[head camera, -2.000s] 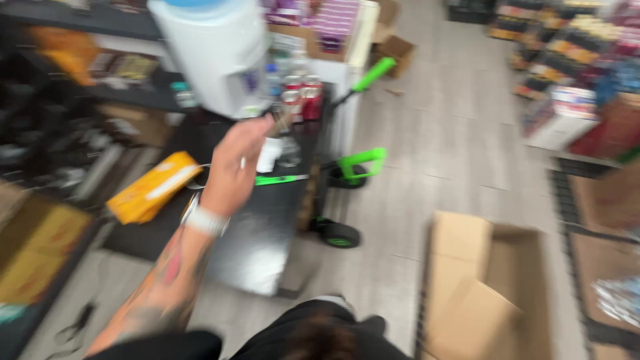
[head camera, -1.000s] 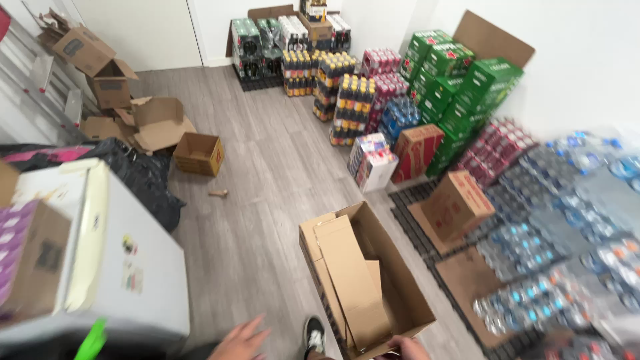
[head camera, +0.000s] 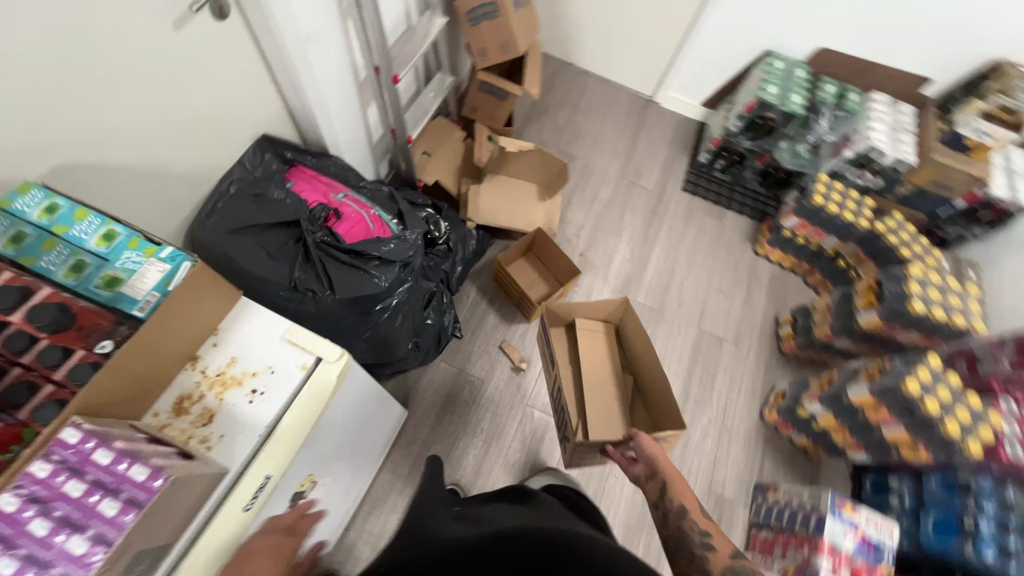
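Note:
My right hand (head camera: 638, 458) grips the near end wall of a long open cardboard box (head camera: 664, 384), low over the floor; whether the box touches the floor I cannot tell. Flat cardboard pieces (head camera: 600, 376) lie inside it. At the lower left my left hand (head camera: 284, 544) is held with its fingers apart and holds nothing, over or beside the side of a small white fridge (head camera: 352, 456). A smaller open cardboard box (head camera: 536, 272) stands on the floor just beyond the long box, and a torn cardboard scrap (head camera: 514, 355) lies to its left.
A black garbage bag (head camera: 320, 280) with something pink lies left of the boxes. Behind it are a ladder (head camera: 420, 48) and discarded cardboard (head camera: 520, 188). Bottle packs (head camera: 880, 304) line the right side. Drink cartons (head camera: 88, 496) stand on the fridge; grey floor (head camera: 672, 264) shows between.
The long box has moved across the floor from beside the bottle packs to near the smaller box, with my right hand on it. The view has swung left.

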